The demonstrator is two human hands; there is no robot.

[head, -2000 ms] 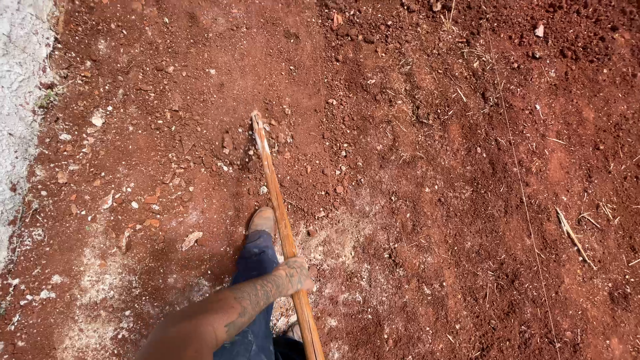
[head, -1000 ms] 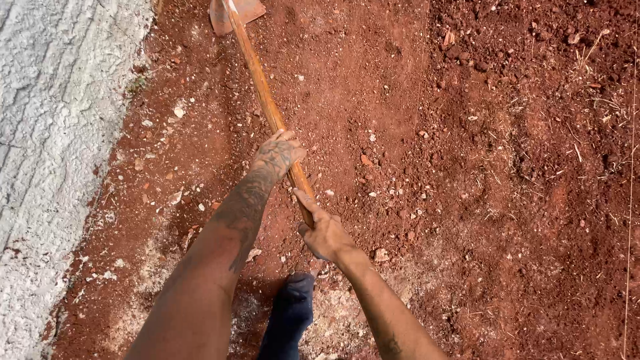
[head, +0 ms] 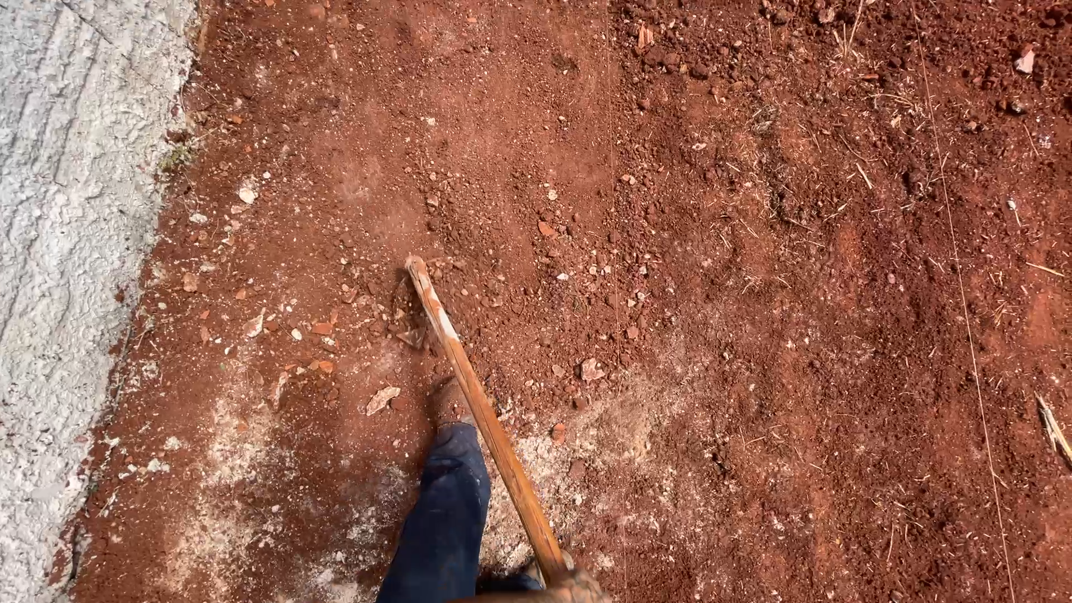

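Note:
A long-handled hoe (head: 502, 444) slants from the bottom centre up to the left over red soil. Its wooden handle has a pale worn patch near the far end. The metal blade is hard to make out, edge-on or partly in the loose dirt. At the bottom edge my left hand (head: 578, 588) is closed around the handle, cut off by the frame. My right hand is out of view. Beside the handle, on its left, are my leg in dark blue trousers (head: 444, 511) and a dusty shoe (head: 450, 402).
A rough whitish concrete surface (head: 75, 209) runs along the left side. Small stones and orange fragments lie scattered on the soil, with a flat chip (head: 383, 399) left of the shoe. A thin string line (head: 963, 293) crosses the right side. Coarser clods (head: 687, 63) lie at the upper right.
The hoe has come back toward my body from the top of the view, where its blade showed a second ago. My right hand, then on the handle, has left the view.

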